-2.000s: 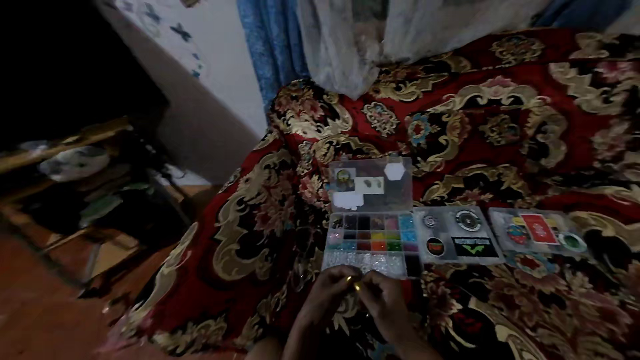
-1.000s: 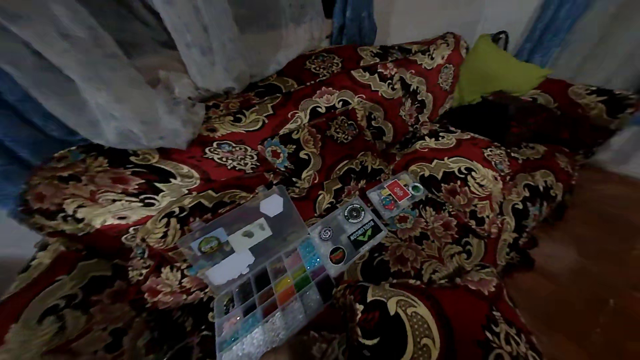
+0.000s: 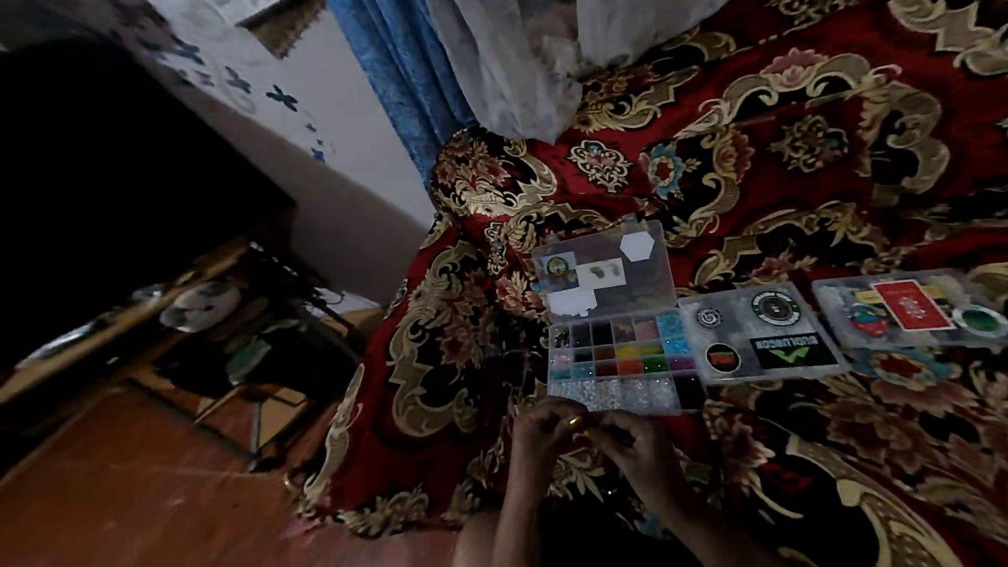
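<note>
My left hand [image 3: 546, 429] and my right hand [image 3: 631, 445] meet at the fingertips just below a plastic compartment box. A small shiny gold-coloured piece [image 3: 576, 423] shows at the left fingertips; the right fingertips are beside it, and what they hold is too small to tell. The compartment box [image 3: 622, 362] lies with its clear lid [image 3: 650, 291] raised, bearing paper pieces and a sticker. Its compartments hold small beads in several colours, with clear ones in the near row. Touching its right side is a closed plastic case with round and rectangular stickers [image 3: 728, 335].
Another clear plastic case [image 3: 835, 315] with a red card on it lies farther right. A red, black and gold patterned cover [image 3: 787, 165] drapes the sofa. Blue and white curtains [image 3: 398, 71] hang behind. At left are a dark screen-like shape [image 3: 118, 150] and a wooden stand [image 3: 268, 409].
The view swung right to the sofa's other end and back again. My hands, barely in sight one second ago, are together below the box, much as two seconds ago.
</note>
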